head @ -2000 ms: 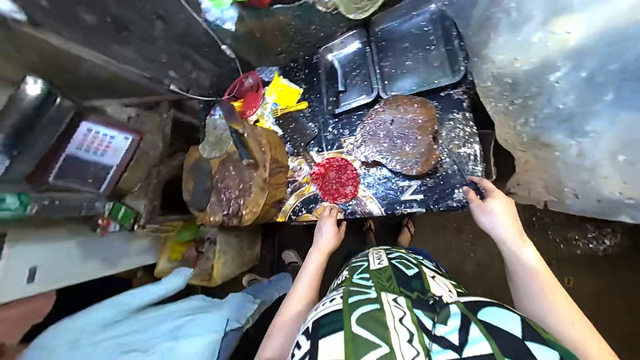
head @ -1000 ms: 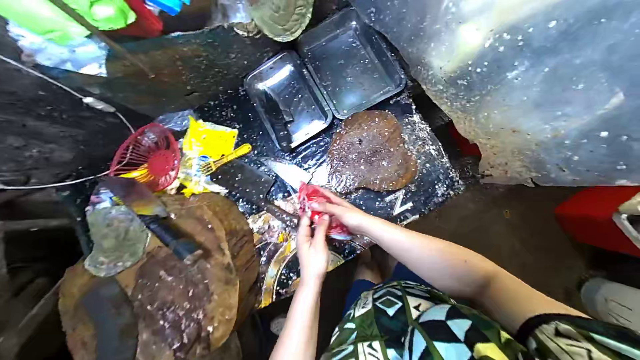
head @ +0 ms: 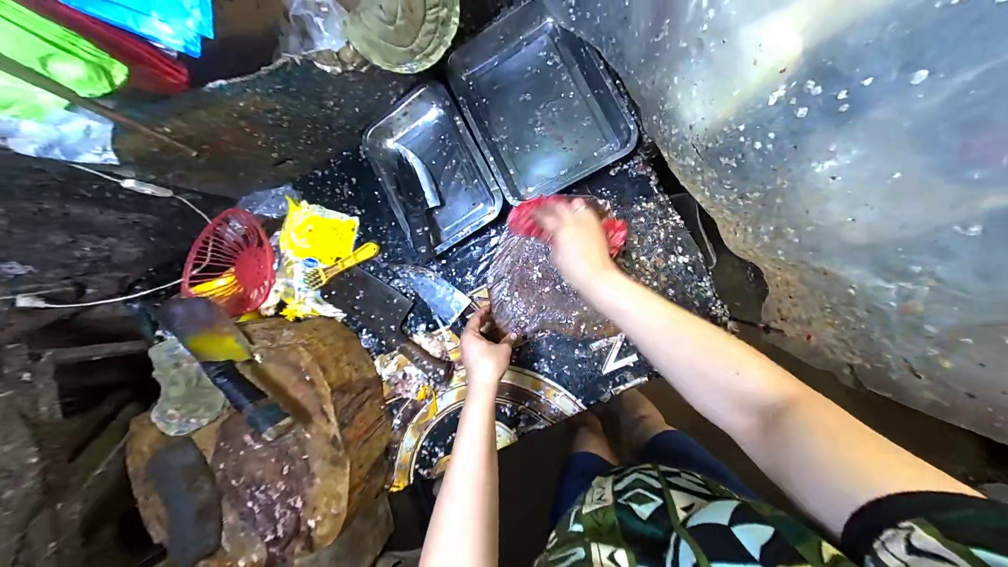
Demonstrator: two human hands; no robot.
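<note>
My right hand (head: pixel 575 236), blurred, presses a crumpled red cloth or bag (head: pixel 531 216) on the far part of a round wooden chopping board (head: pixel 535 287), which is strewn with pale bits. At the board's near left edge, my left hand (head: pixel 484 346) has its thumb and fingers on the rim. Just left of that hand lie a knife blade (head: pixel 441 298) and a dark cleaver (head: pixel 370 303). All of these are on a black printed table cover (head: pixel 567 382).
Two black trays (head: pixel 543 102) (head: pixel 441 169) stand at the back. To the left are a red plastic basket (head: pixel 228 260), a yellow packet (head: pixel 319 234) and a yellow-handled brush (head: pixel 342 266). A thick wooden block (head: pixel 339 417) bears another cleaver (head: pixel 228 370). A metal sheet (head: pixel 850 157) rises at right.
Both hands were together on the red item near the knife a second ago. Now my right hand has moved it onto the board, and my left hand is at the board's edge.
</note>
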